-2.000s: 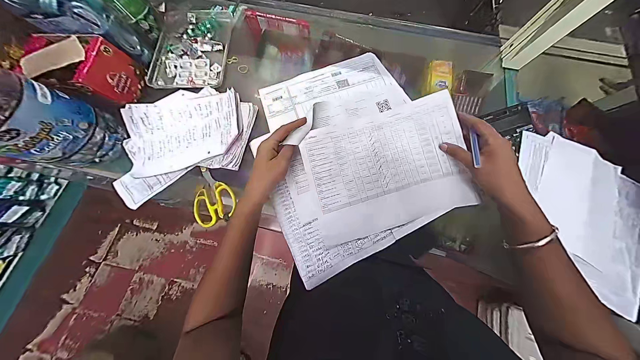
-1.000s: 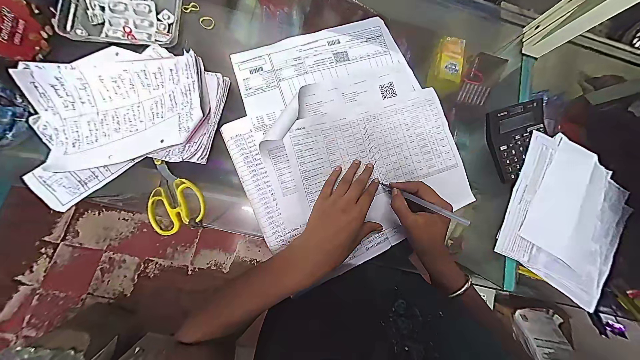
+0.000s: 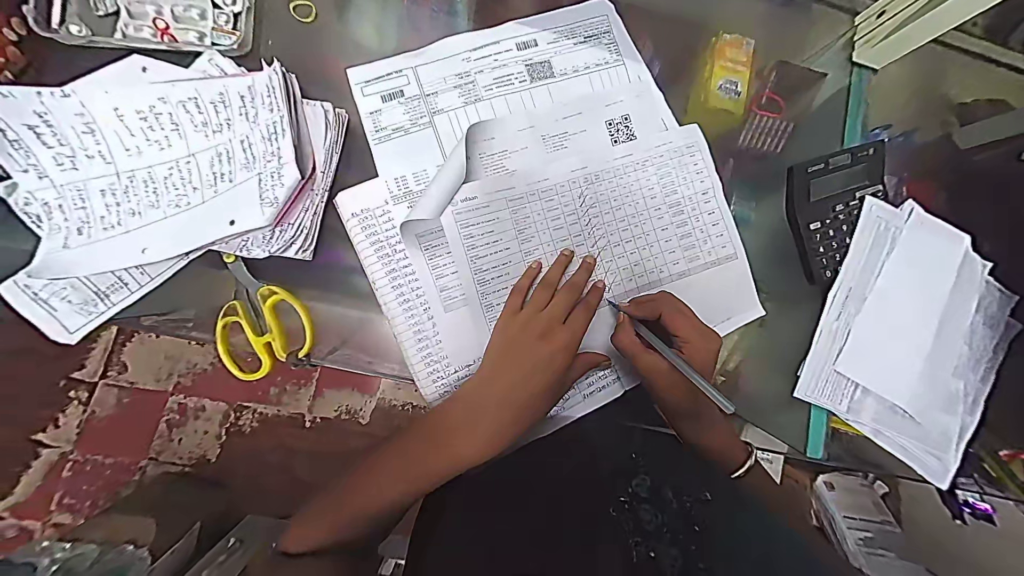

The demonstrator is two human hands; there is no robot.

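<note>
My left hand (image 3: 552, 320) lies flat with its fingers spread on a printed table sheet (image 3: 672, 232), which bears pen ticks down one column. A pen (image 3: 680, 366) is gripped in my right hand (image 3: 672, 336), its tip touching the sheet beside my left fingertips. The sheet's upper left corner curls over. Under it lie another printed form (image 3: 480, 72) and a ruled notebook (image 3: 376, 264) with handwritten lines, partly hidden.
Left are a handwritten paper stack (image 3: 160, 160), yellow-handled scissors (image 3: 260, 320) at the glass counter's edge, and a plastic tray (image 3: 144, 40). Right are a calculator (image 3: 832, 200), a paper pile (image 3: 904, 320), a yellow packet (image 3: 730, 72) and a blister strip (image 3: 766, 128).
Two seconds ago both my hands held the sheet's sides; now the left presses on it and the right has the pen at its surface. The view has moved closer over the counter.
</note>
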